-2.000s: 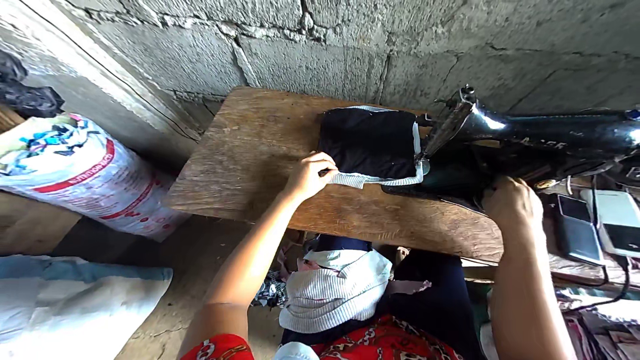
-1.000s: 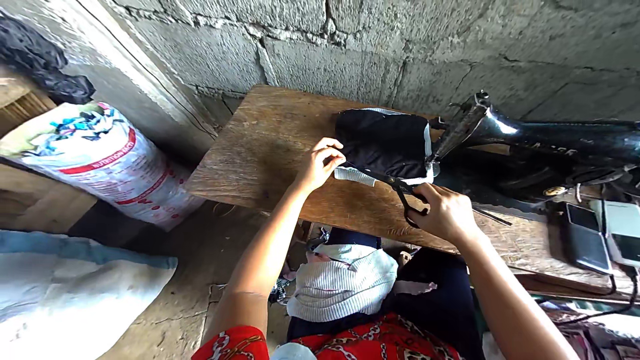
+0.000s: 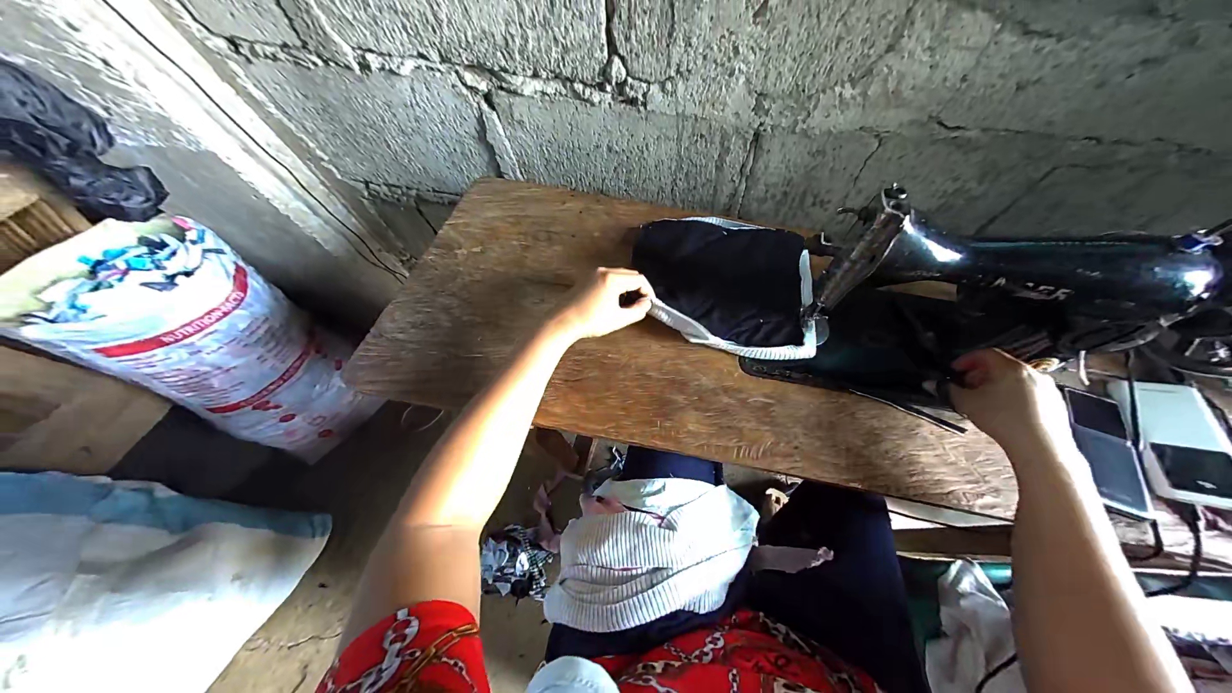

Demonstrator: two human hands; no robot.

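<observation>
A black fabric piece [image 3: 722,274] with white ribbed edging lies on the wooden table [image 3: 462,289], its right edge at the needle end of a black sewing machine [image 3: 1059,269]. My left hand [image 3: 606,306] pinches the edging [image 3: 683,325] at the fabric's near left corner. My right hand [image 3: 1006,395] is on the near side of the machine bed, fingers bent around something dark; a thin dark strip [image 3: 910,409] lies beside it. What the fingers hold is mostly hidden. White ribbed fabric [image 3: 650,553] rests on my lap.
A concrete block wall [image 3: 616,125] stands close behind the table. A printed sack full of scraps [image 3: 202,327] is at the left, above a pale cloth or sack [image 3: 135,577]. Two devices [image 3: 1107,452] with cables lie on the right. More scraps [image 3: 515,563] are on the floor.
My right hand has moved right, away from the fabric, where it held black scissors one second ago. The edging along the fabric's near side now extends to my left hand.
</observation>
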